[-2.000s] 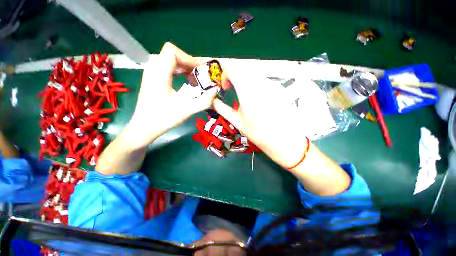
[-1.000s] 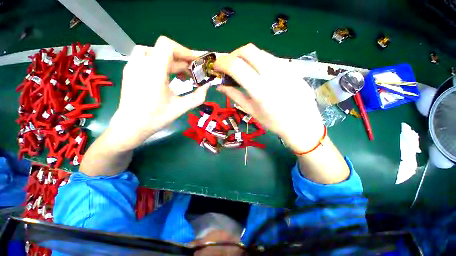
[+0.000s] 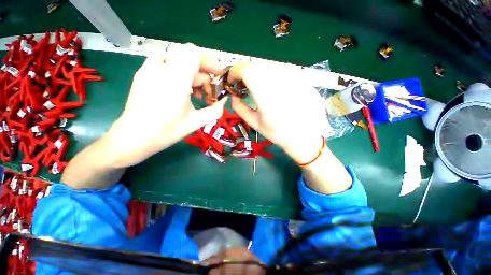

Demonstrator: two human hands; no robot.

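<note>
A small electronic module (image 3: pixel 219 86), silver and dark, is held between the fingertips of both hands above the bench, partly hidden by the fingers. My left hand (image 3: pixel 167 102) grips its left side with thumb and fingers. My right hand (image 3: pixel 280 107) grips its right side; a red string is around the wrist. Several red spring clamps (image 3: pixel 223 138) with silver or white pieces lie just below the hands. A thin pale stick (image 3: pixel 254 165) lies upright beside them.
Heaped red clamps (image 3: pixel 37 102) lie at left, above a clamp tray (image 3: pixel 16 201). At right are a round-topped bottle (image 3: pixel 352 98), blue bin (image 3: pixel 401 100), red pen (image 3: pixel 371 129), crumpled tissue (image 3: pixel 412 165) and fan (image 3: pixel 467 140). Modules (image 3: pixel 281 27) lie along the far green strip.
The view has shifted right, showing more of the fan. The module has been turned between the fingertips, so its yellow face no longer shows. Both hands still hold it.
</note>
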